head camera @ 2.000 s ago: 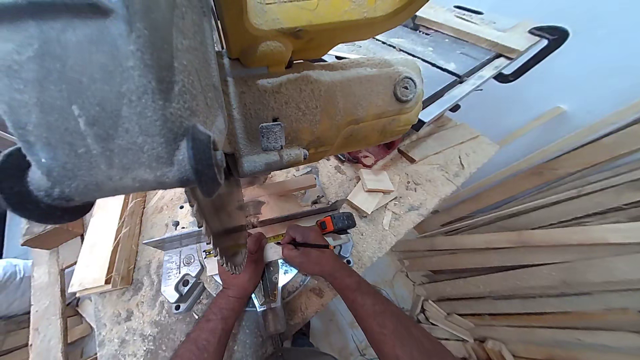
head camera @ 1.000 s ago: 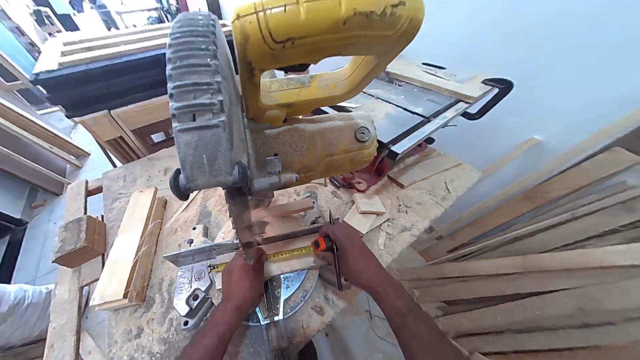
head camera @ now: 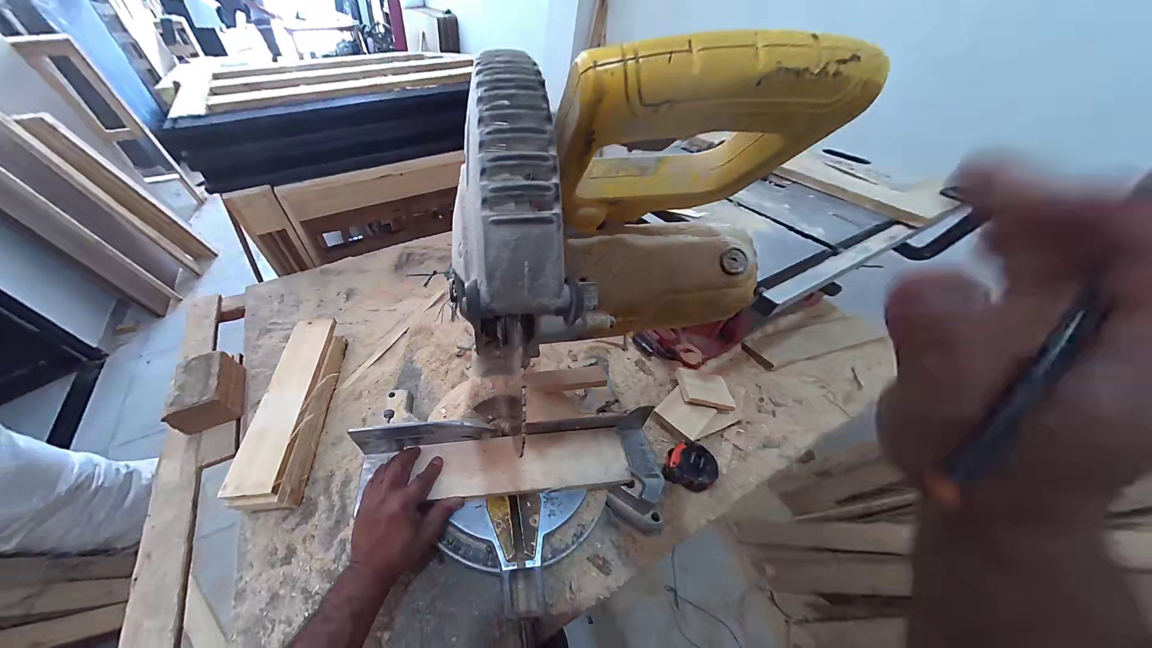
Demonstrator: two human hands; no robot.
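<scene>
My left hand [head camera: 400, 513] presses the left end of a short wooden board [head camera: 567, 463] against the metal fence [head camera: 423, 436] of a miter saw. Above the board stands the saw's grey blade guard [head camera: 511, 180], beside its yellow handle [head camera: 729, 72]. Raised close to the camera at the right and blurred, my right hand [head camera: 1017, 360] holds a dark pencil or pen [head camera: 1026, 387]. Just right of the saw base lies a black and orange tape measure [head camera: 691, 465].
Stacked boards [head camera: 283, 414] and a wood block [head camera: 205, 391] lie left of the saw. Small wood offcuts [head camera: 706, 390] sit behind the tape measure. A white sleeve [head camera: 72, 490] shows at the left edge. Lumber [head camera: 837, 540] is piled at lower right.
My right hand has left the board and risen to the right, near the camera. The tape measure, earlier stretched along the board, now lies on the bench. My left hand is now flatter on the board's left part.
</scene>
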